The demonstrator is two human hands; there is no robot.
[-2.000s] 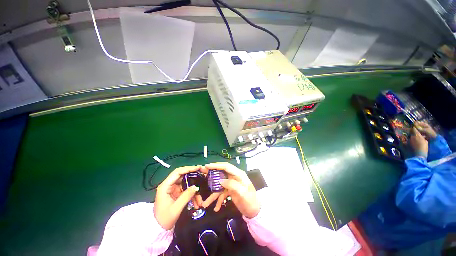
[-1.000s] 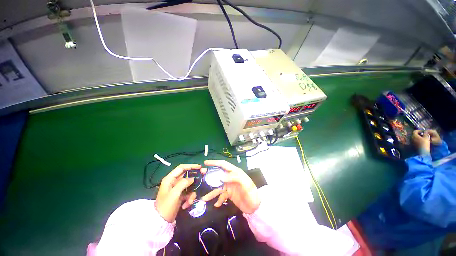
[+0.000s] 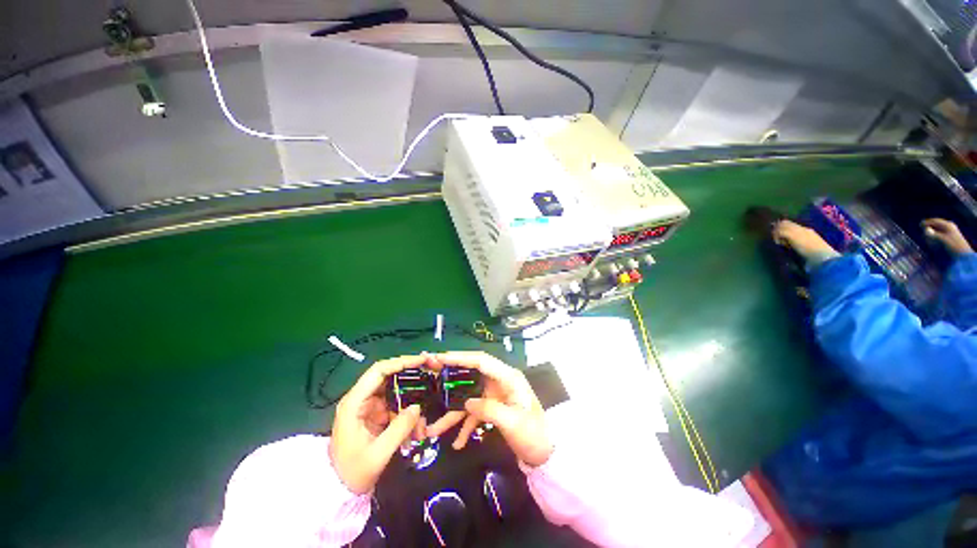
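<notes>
My left hand (image 3: 366, 420) holds a small dark unit (image 3: 411, 392) whose screen is lit with coloured lines, green among them. My right hand (image 3: 508, 411) holds a second dark unit (image 3: 461, 387) beside it, also lit with a green line. The two units are side by side, screens up, over the black tray (image 3: 471, 527). Units with pale curved edges (image 3: 446, 516) sit in the tray. A pale shiny round piece (image 3: 424, 456) lies just below my hands. My fingers hide parts of both units.
Two power supplies (image 3: 529, 238) with red digits stand ahead. Black leads (image 3: 375, 340) with white tags lie behind my hands. White paper (image 3: 600, 369) and a yellow wire (image 3: 675, 396) lie to the right. A person's blue sleeves (image 3: 868, 321) reach over a tray at far right.
Both screens now show green lines; a second ago the right unit looked pale and round, and before that striped. My hands have drawn closer together. The neighbour's arm has reached forward over their tray.
</notes>
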